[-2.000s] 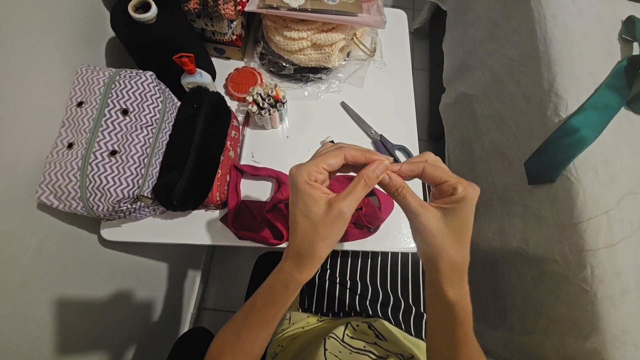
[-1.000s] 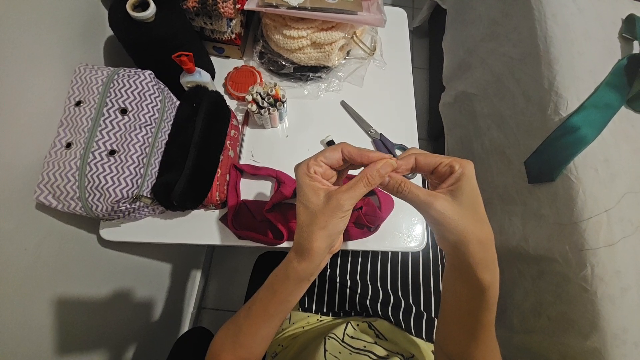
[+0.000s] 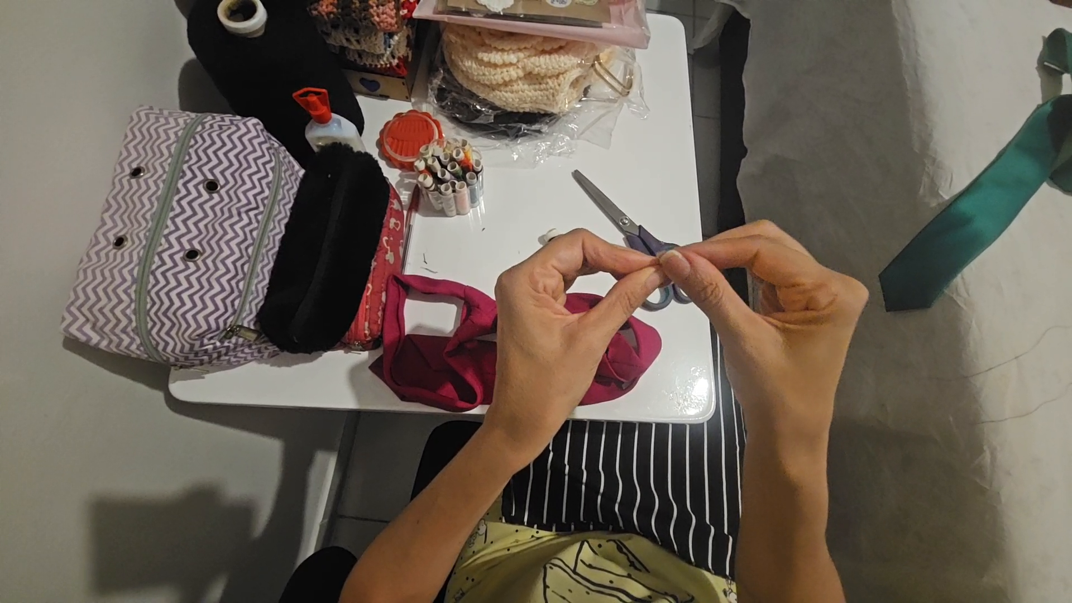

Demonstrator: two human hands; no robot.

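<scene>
My left hand [image 3: 557,335] and my right hand [image 3: 775,310] meet at their fingertips above the white table's right side. Thumb and index finger of each are pinched together; whatever lies between them is too small to make out. Behind the fingertips lies a pair of scissors [image 3: 615,213] with dark purple handles, its blades pointing up and left. A crimson cloth piece [image 3: 448,368] is spread at the table's near edge, partly hidden by my left hand. Beside my left index finger a small white item [image 3: 548,236] shows.
A zigzag-patterned zipped bag [image 3: 180,243], a black fuzzy pouch [image 3: 322,251] and a red pouch [image 3: 381,276] line the left. Farther back are a glue bottle [image 3: 333,130], small thread spools [image 3: 452,180], a red scalloped case [image 3: 410,138] and bagged cream knitting [image 3: 519,71]. A green necktie [image 3: 963,226] lies right.
My right wrist and forearm have shifted a little to the right, while the fingertips of both hands remain together. The things on the table look unmoved.
</scene>
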